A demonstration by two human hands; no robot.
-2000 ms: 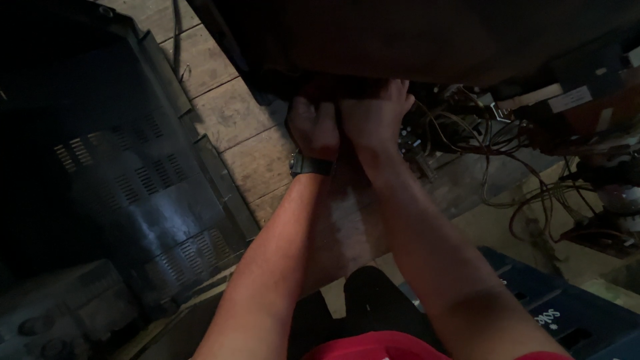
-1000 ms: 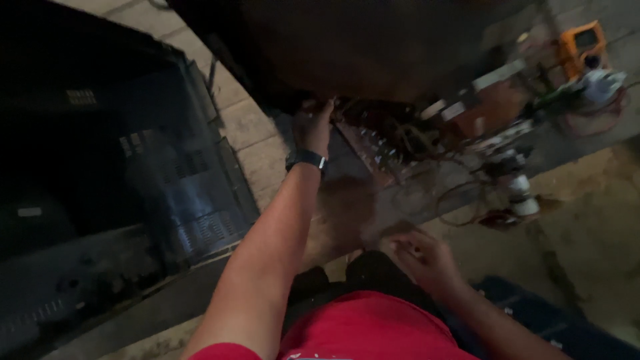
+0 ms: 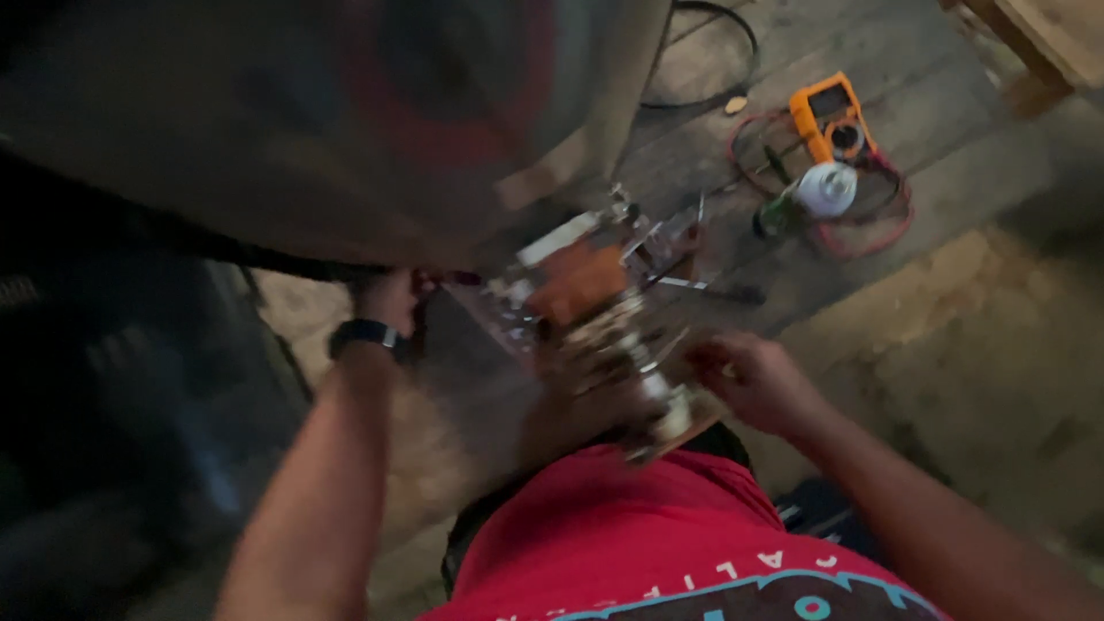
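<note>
My left hand (image 3: pixel 392 302), with a dark band on its wrist, is at the lower edge of a large dark curved unit, likely a CRT picture tube (image 3: pixel 345 138); its fingertips are partly hidden and blurred, so its grip is unclear. A circuit board with wires and parts (image 3: pixel 582 285) lies right of that hand, against the unit. My right hand (image 3: pixel 755 379) hovers at the board's right side, fingers curled; blur hides whether it holds anything.
An orange multimeter (image 3: pixel 832 116) with red leads lies on the wooden planks at the upper right, beside a white round-topped item (image 3: pixel 826 188). A black cable (image 3: pixel 750 52) loops behind the unit. A dark plastic housing (image 3: pixel 129 414) stands at the left.
Two seconds ago both hands were together at the unit's edge. My right hand has since come away to the right, beside the board. The view has swung right.
</note>
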